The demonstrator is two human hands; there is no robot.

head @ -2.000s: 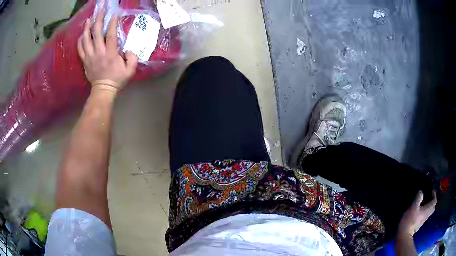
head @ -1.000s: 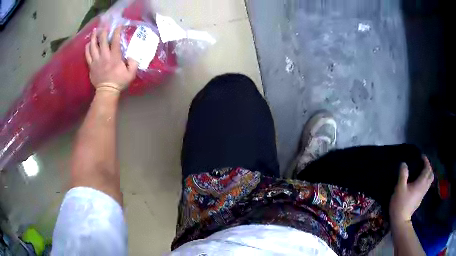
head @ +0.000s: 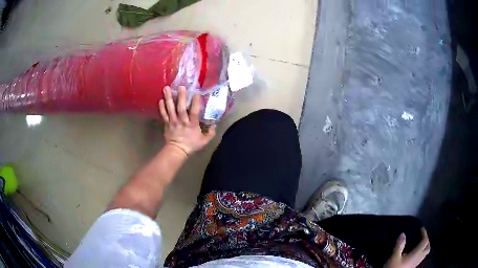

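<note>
A wrapped red roll (head: 126, 76) lies across the upper left on the pale floor, in shiny clear plastic. The clear plastic roll bag (head: 189, 65) is bunched at its near right end. A white roll label (head: 216, 102) is on that end, and another white label (head: 240, 71) sticks out beside it. My left hand (head: 183, 120) rests with fingers spread on the roll's lower side near this end, not closed round it. My right hand (head: 411, 254) is at the bottom right by my black-clad knee, cut off by the edge, fingers apart and empty.
An olive cloth piece (head: 152, 11) lies on the pale floor above the roll. Grey scuffed floor (head: 388, 120) runs down the right, with my shoe (head: 329, 200) on it. A yellow-green item (head: 8, 179) and dark and pale strands (head: 26, 238) are at the lower left.
The red roll now lies more level and its label end is further right in view. My left hand has shifted right and down with it. My right hand is lower, partly out of view.
</note>
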